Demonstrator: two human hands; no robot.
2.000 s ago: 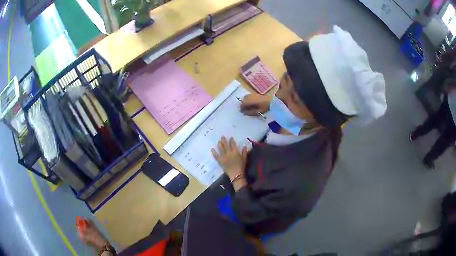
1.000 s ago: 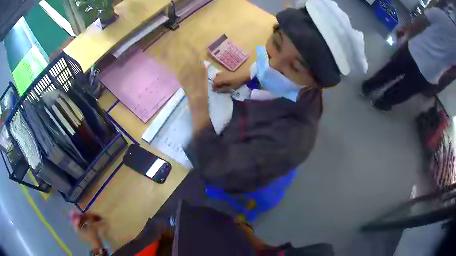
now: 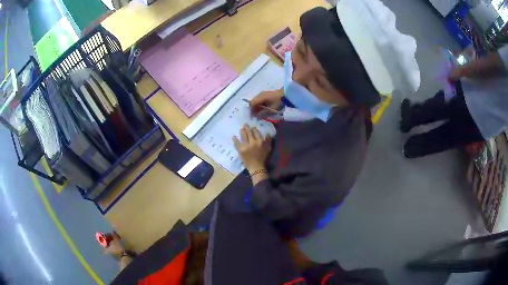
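Observation:
An orange-red flanged part (image 3: pixel 102 239), with a round rim and a hollow middle, is at the lower left, beyond the desk's near corner. My left hand (image 3: pixel 114 245) holds it at the fingertips, small in the picture, with a bracelet at the wrist. My right hand is not visible; dark sleeves with orange trim fill the bottom edge. On the wood desk (image 3: pixel 146 220) lie white record sheets (image 3: pixel 220 131), a black smartphone (image 3: pixel 186 164), a pink form (image 3: pixel 189 72) and a pink calculator (image 3: pixel 283 42).
A seated person in a white cap and mask leans over the sheets, pen in hand. A dark blue file basket (image 3: pixel 122 161) holds upright folders (image 3: pixel 83 111). Another person stands at the right. A black cart bar (image 3: pixel 457 253) is at the lower right.
The seated person's raised hand is back down on the sheets and their head is lowered. The orange part now shows its round rim. The standing person has come nearer since the first frame.

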